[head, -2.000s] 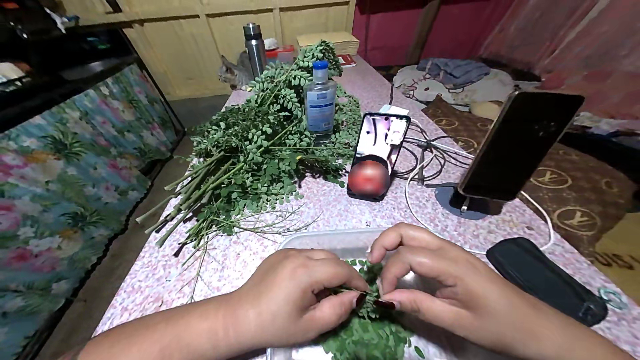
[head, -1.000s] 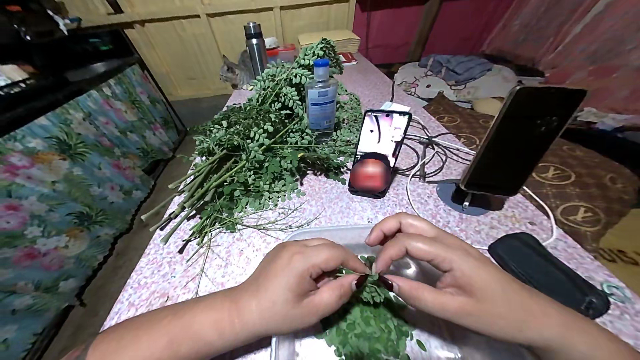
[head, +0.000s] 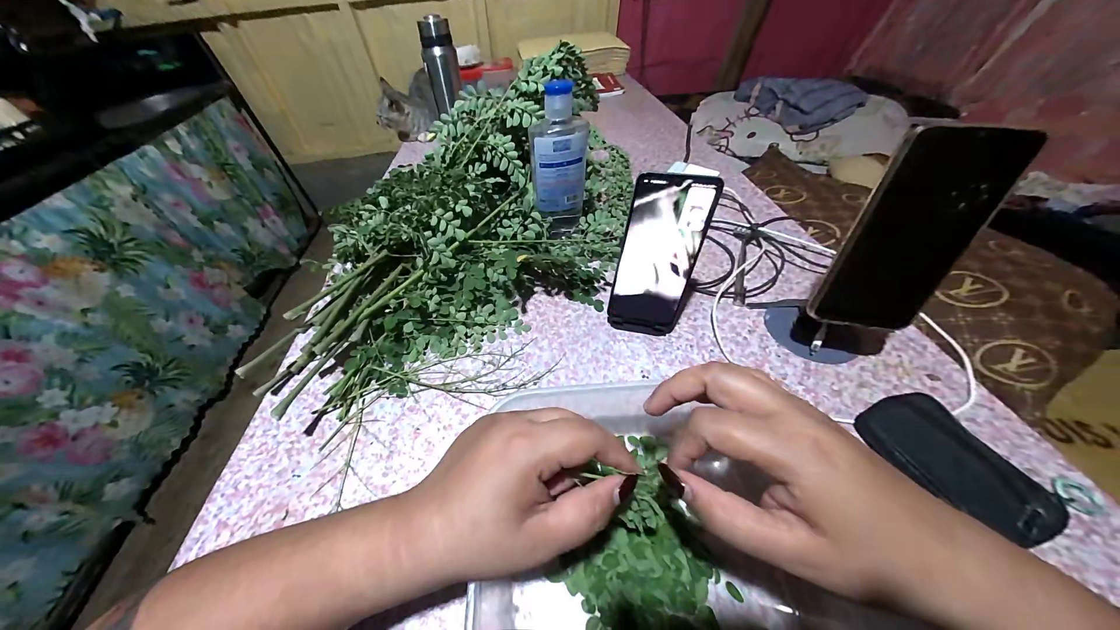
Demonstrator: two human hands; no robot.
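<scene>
My left hand [head: 538,490] pinches a thin green leaf stem between thumb and index finger, over a clear plastic container [head: 560,398]. Close on its right, my right hand [head: 757,455] has its thumb and fingers curled at the small leaves; whether it grips one is unclear. Loose green leaflets [head: 639,569] lie heaped in the container beneath both hands. Beyond the container, a large bundle of leafy branches [head: 455,236] rests with its cut stems toward the left. Bare thin stems [head: 464,381] lie between the bundle and the container.
A clear bottle with a blue cap [head: 560,157] stands against the branches. Behind are a steel flask [head: 439,66] and a cat [head: 407,109]. A propped phone [head: 665,254], coiled cables [head: 744,254], a second phone on a stand [head: 927,227] and a black pouch [head: 958,468] occupy the right side.
My fingertips have drawn slightly apart above the leaflets. A red round shape seen earlier on the propped phone's screen no longer shows.
</scene>
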